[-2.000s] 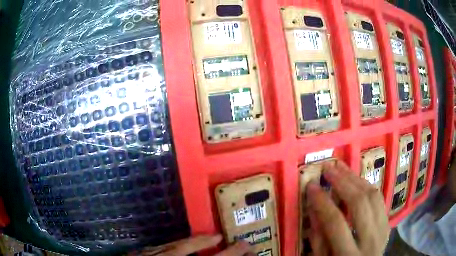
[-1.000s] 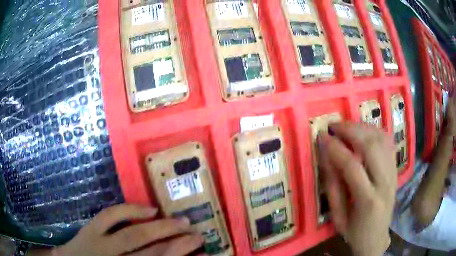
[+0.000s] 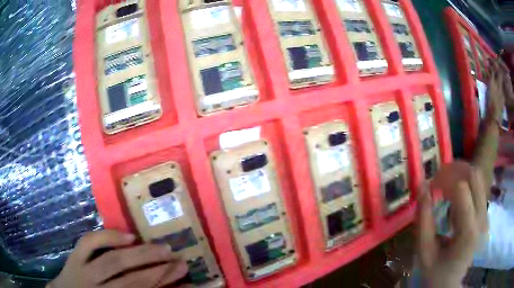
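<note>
A red foam tray (image 3: 194,180) holds two rows of gold phone bodies, backs up, each with a white label and most with a black camera window in view. My left hand (image 3: 121,261) rests with spread fingers on the lower part of the near-left phone (image 3: 160,209). My right hand (image 3: 453,225) is blurred, raised off the phones at the tray's lower right edge. Its fingers are bent; whether it holds something small cannot be told. A white slip (image 3: 240,138) lies at the top of the second near phone (image 3: 253,211).
A lens sheet (image 3: 48,169) under glaring clear film (image 3: 36,50) lies left of the tray. Another red tray (image 3: 463,62) stands at the far right, with another person's arm (image 3: 489,135) and hands there. A white garment (image 3: 499,239) shows at lower right.
The view has shifted right along the tray. My right hand has moved off the near-row phones to the tray's lower right edge. My left hand has come further over the near-left phone.
</note>
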